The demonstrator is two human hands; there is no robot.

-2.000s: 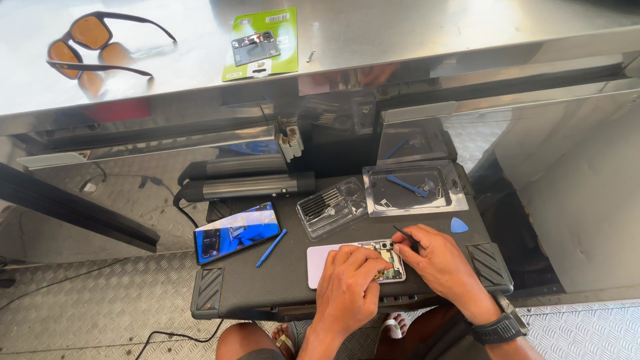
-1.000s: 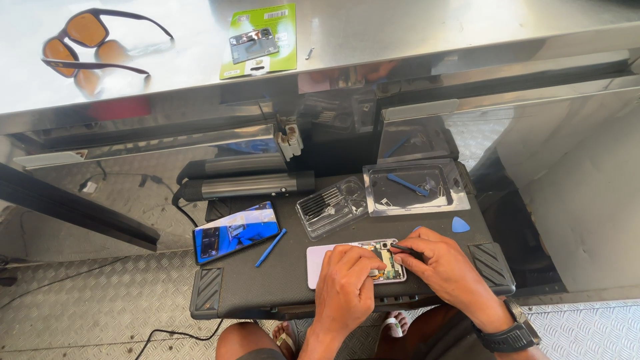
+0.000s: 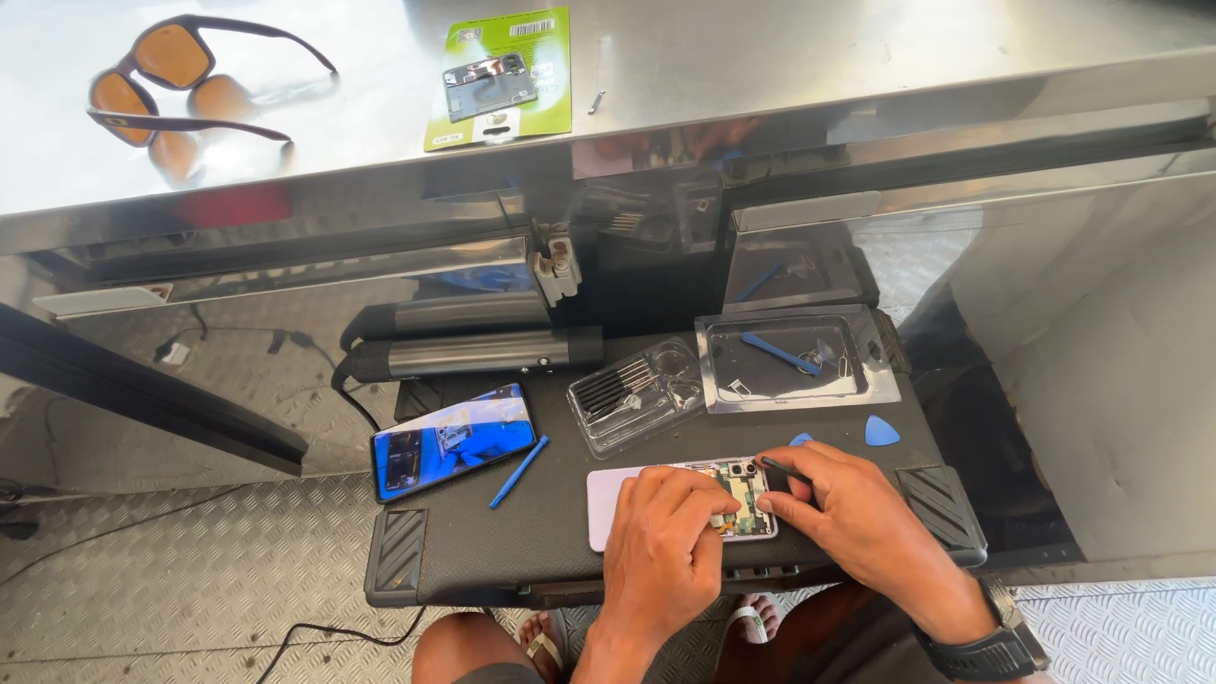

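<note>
An opened smartphone with a pale lilac body (image 3: 605,510) lies on a black case, its circuit board and camera lenses showing at the right end. My left hand (image 3: 665,546) rests over the phone's middle, fingertips at the board's edge; what they pinch, if anything, is hidden. My right hand (image 3: 841,503) holds a thin black tool (image 3: 783,468) between thumb and fingers beside the camera lenses, its thumb tip touching the phone's right end. A blue triangular pick (image 3: 882,431) lies above my right hand, and another blue piece (image 3: 801,440) peeks out behind its fingers.
On the black case (image 3: 494,560) lie a lit phone (image 3: 454,443), a blue pry stick (image 3: 519,472), a clear tray with screwdrivers (image 3: 635,397) and a clear tray (image 3: 798,394) with a blue tool. Behind, a metal counter (image 3: 760,57) bears sunglasses (image 3: 176,57) and a green card package (image 3: 556,76).
My right hand has shifted slightly at the phone's camera end, with the black tool still in it. A blue piece now shows behind its fingers. My left hand stays over the phone.
</note>
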